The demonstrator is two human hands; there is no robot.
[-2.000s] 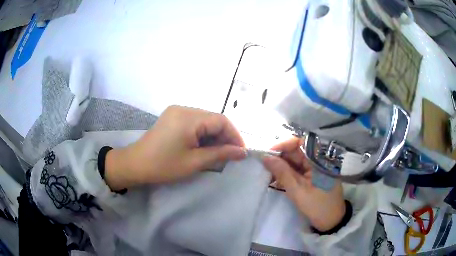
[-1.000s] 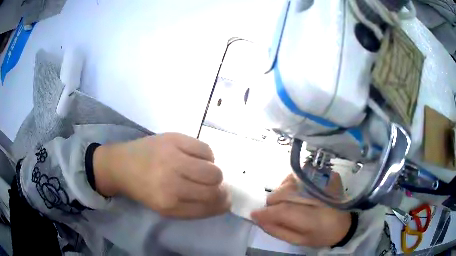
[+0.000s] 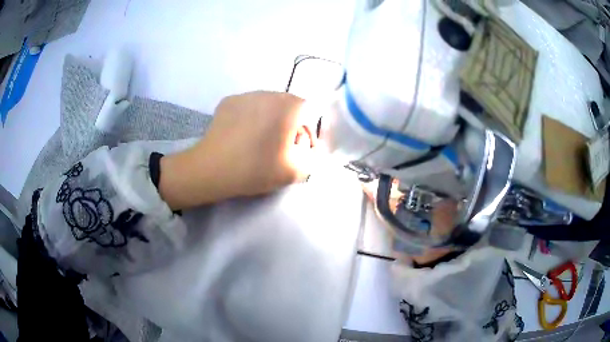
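Observation:
A pale smooth fabric piece (image 3: 281, 267) lies in front of me, from the needle area down over the table's front edge. My left hand (image 3: 247, 150) is at its upper left edge beside the needle area; its fingertips are lost in lamp glare, but they appear closed on the fabric edge. My right hand (image 3: 428, 220) is behind the curved metal guard (image 3: 491, 180) of the white sewing machine (image 3: 394, 80), mostly hidden, so its grip cannot be told. The presser foot and needle are washed out by glare.
Grey textured fabric (image 3: 157, 120) lies at the left, with a white object (image 3: 115, 87) on it. Scissors (image 3: 554, 290) with red and orange handles lie at the right. A blue label (image 3: 19, 80) is at the left edge. An olive swatch (image 3: 500, 73) and brown card (image 3: 565, 153) are on the machine.
My left hand has moved up and right towards the needle area, drawing the pale fabric up. My right hand has moved up behind the guard. The view has shifted slightly.

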